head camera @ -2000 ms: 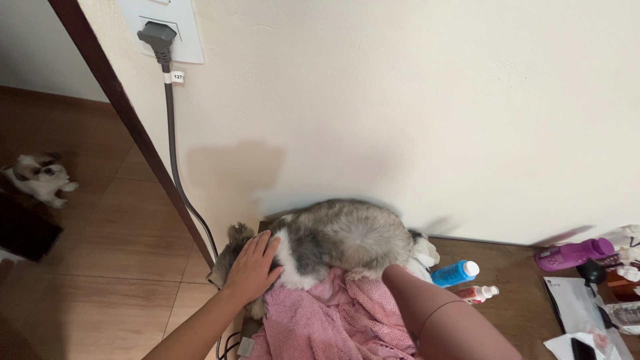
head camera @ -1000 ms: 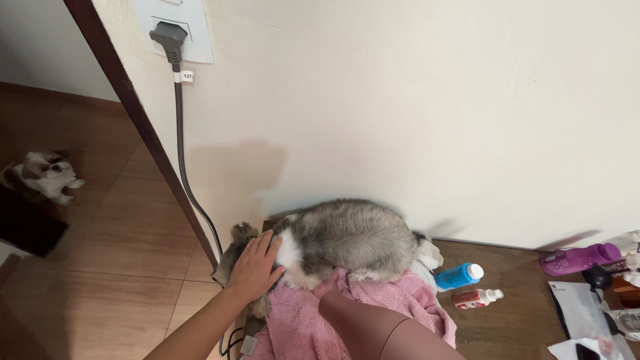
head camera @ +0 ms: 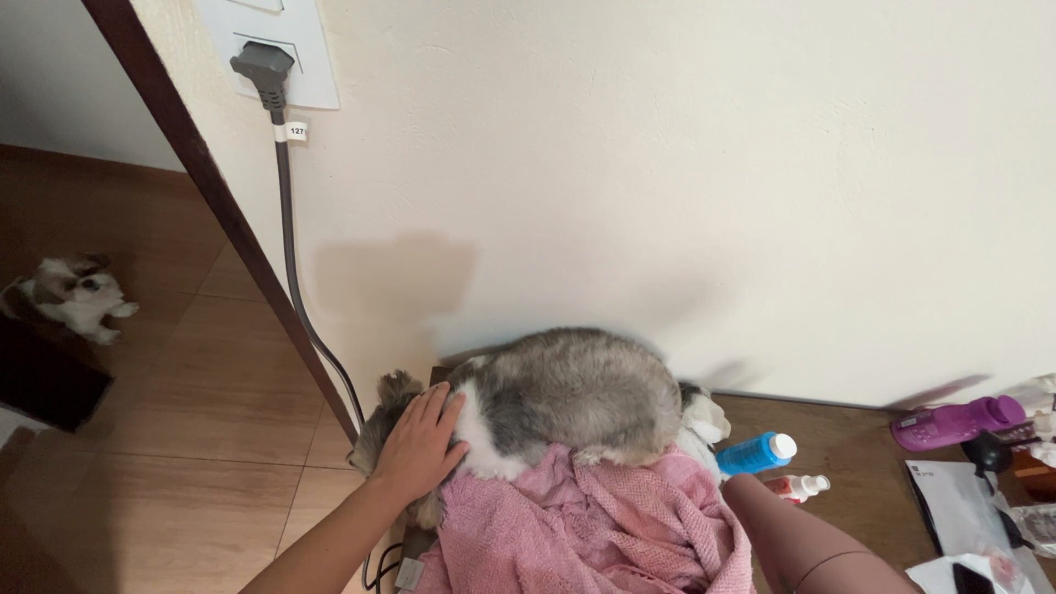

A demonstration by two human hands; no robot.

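A grey and white dog [head camera: 577, 396] lies on its side along the wall, partly on a pink textured towel [head camera: 569, 528], its head at the left. My left hand [head camera: 421, 441] rests flat on the dog's neck, behind its head, with nothing gripped. At the lower right, my right forearm [head camera: 808, 528] reaches in beside the towel's right edge, near the dog's rear end. The right hand itself does not show. Just beyond that arm are a blue bottle with a white cap [head camera: 755, 454] and a small spray bottle [head camera: 799, 487] with red markings.
A power cord [head camera: 289, 214] runs down from a wall outlet [head camera: 305, 49] past the dog's head. Another small dog [head camera: 74, 297] is on the tiled floor at left. On the wooden tabletop [head camera: 841, 429], at right, are a purple bottle [head camera: 949, 422], a black rubber bulb blower and a pouch.
My right arm, at the towel beside the dog's belly a second ago, has moved right toward the bottles. My left hand stays on the dog's neck.
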